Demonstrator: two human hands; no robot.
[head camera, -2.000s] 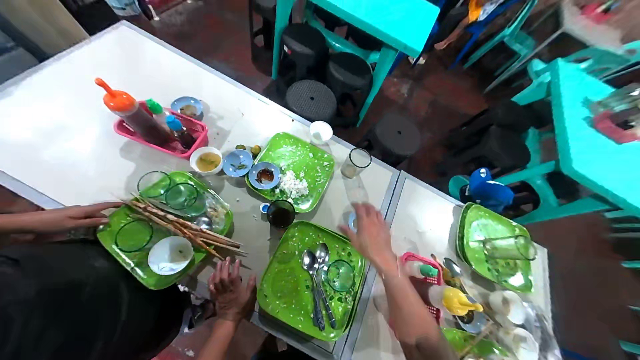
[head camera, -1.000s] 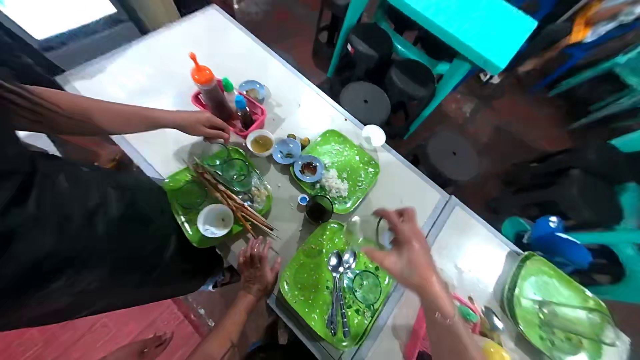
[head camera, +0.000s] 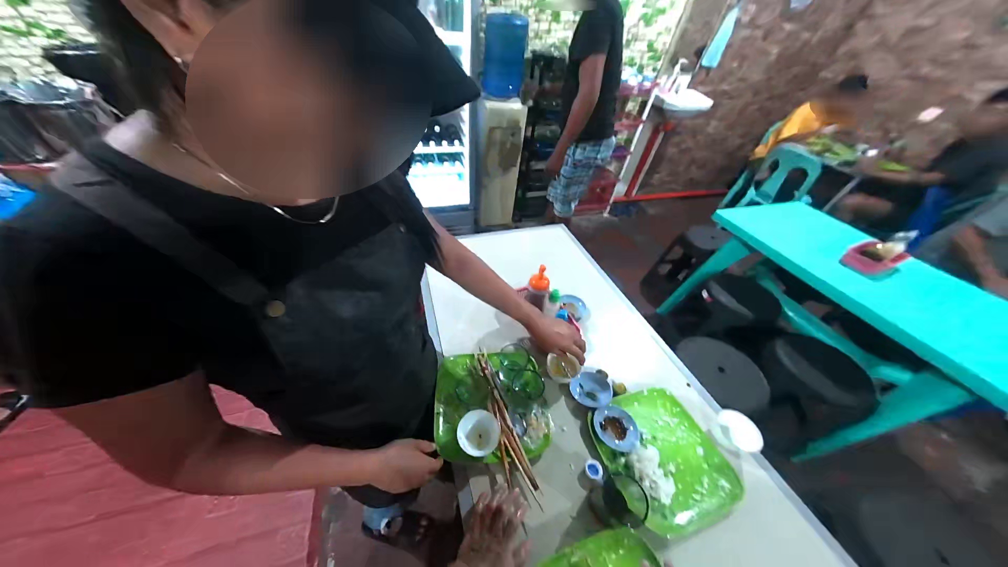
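My left hand (head camera: 494, 526) rests at the near table edge with fingers apart, just below the tips of the bamboo sticks (head camera: 508, 425). Those sticks lie across a green plate (head camera: 450, 394) that also bears drinking glasses and a white bowl (head camera: 478, 433). To the right, a second green plate (head camera: 709, 465) holds white rice, with a blue saucer (head camera: 617, 429) of dark sauce on its edge. A dark glass (head camera: 620, 501) stands beside it. Part of a third green plate (head camera: 602, 551) shows at the bottom edge. Of my right hand, at most a sliver shows there, too little to tell.
A co-worker in a black apron (head camera: 354, 307) stands at the left, one hand by the white sauce bowl (head camera: 564, 367), the other at the first plate. Sauce bottles (head camera: 539, 290) stand behind. A white cup (head camera: 739, 431) is near the right edge. Beyond are black stools (head camera: 722, 370) and a turquoise table (head camera: 882, 276).
The view has swung up and left. My right hand, which was at a clear glass one second ago, has dropped almost wholly out of view. The co-worker's far hand has moved from the plate to the sauce bowl.
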